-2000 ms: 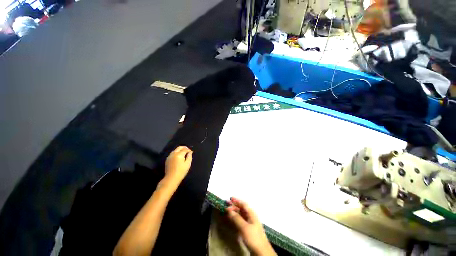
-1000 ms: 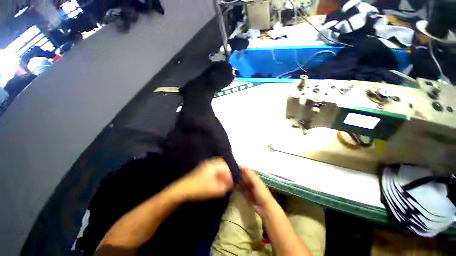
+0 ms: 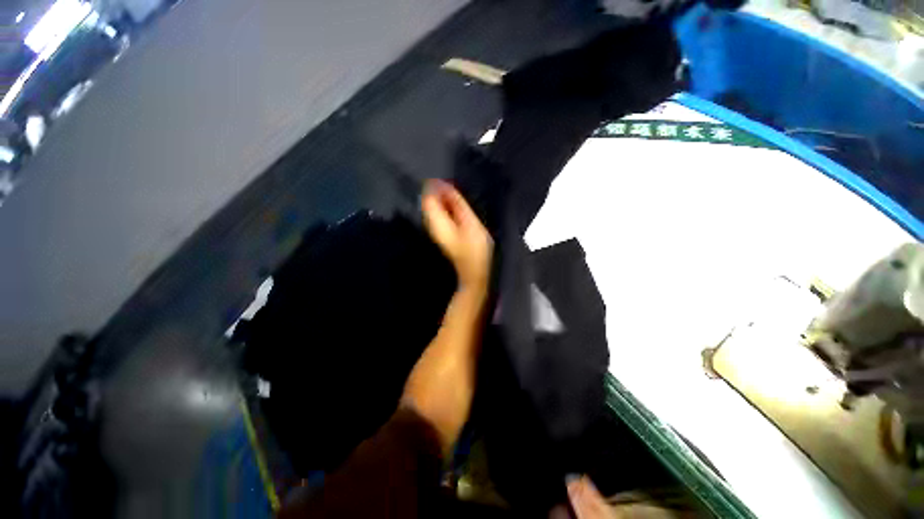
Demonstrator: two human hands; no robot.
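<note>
Black cloth, a garment body or part-sewn panels (image 3: 552,355), lies over the left end of the white sewing table (image 3: 659,218) and hangs down its front edge, with a small pale patch showing. My left hand (image 3: 456,228) is at the cloth's left side, fingers curled and blurred; cloth seems to be at the fingers, but the grip is unclear. My right hand (image 3: 588,499) is low at the bottom edge, mostly cut off, beside the hanging cloth; its hold is hidden.
The sewing machine head (image 3: 871,314) stands at the right, cut off by the edge. A blue trough (image 3: 800,81) runs behind the table. A dark surface with a grey panel (image 3: 253,91) lies left. More black cloth (image 3: 344,324) is piled beside my left arm.
My left hand has moved up and away from my right hand. The cloth between them is now spread over the table's front edge. The view has turned left, so the machine sits further right.
</note>
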